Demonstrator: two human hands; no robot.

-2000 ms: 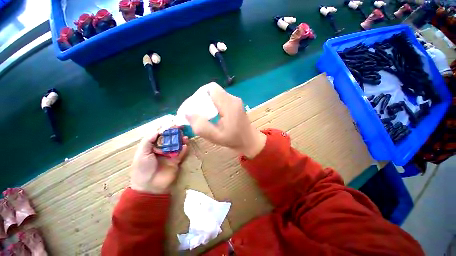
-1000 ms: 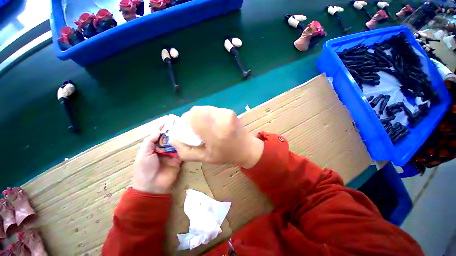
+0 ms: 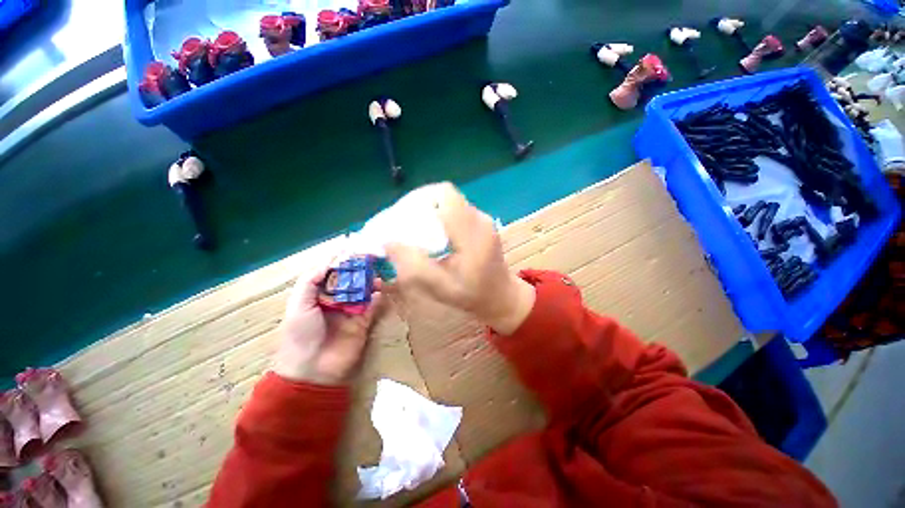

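My left hand (image 3: 323, 332) holds a small piece with a dark-blue panelled block (image 3: 352, 282) facing up and red showing at its lower edge, above the cardboard sheet (image 3: 248, 342). My right hand (image 3: 461, 260) is just right of it, closed around a white object (image 3: 409, 220), which looks like the glue bottle, perhaps wrapped in tissue. Its tip cannot be made out. A crumpled white tissue (image 3: 409, 437) lies on the cardboard below my hands.
Leg pieces (image 3: 385, 139) lie spaced on the green conveyor belt (image 3: 288, 189). A blue tray (image 3: 327, 64) holds red-topped pieces. A blue tray at right (image 3: 652, 134) holds black parts, above a deep blue crate (image 3: 809, 407). Pink-tan bodies (image 3: 55, 407) stand at lower left.
My right hand has lifted back off the blue block after covering it a second ago, so the block shows again. The pieces on the belt have moved right.
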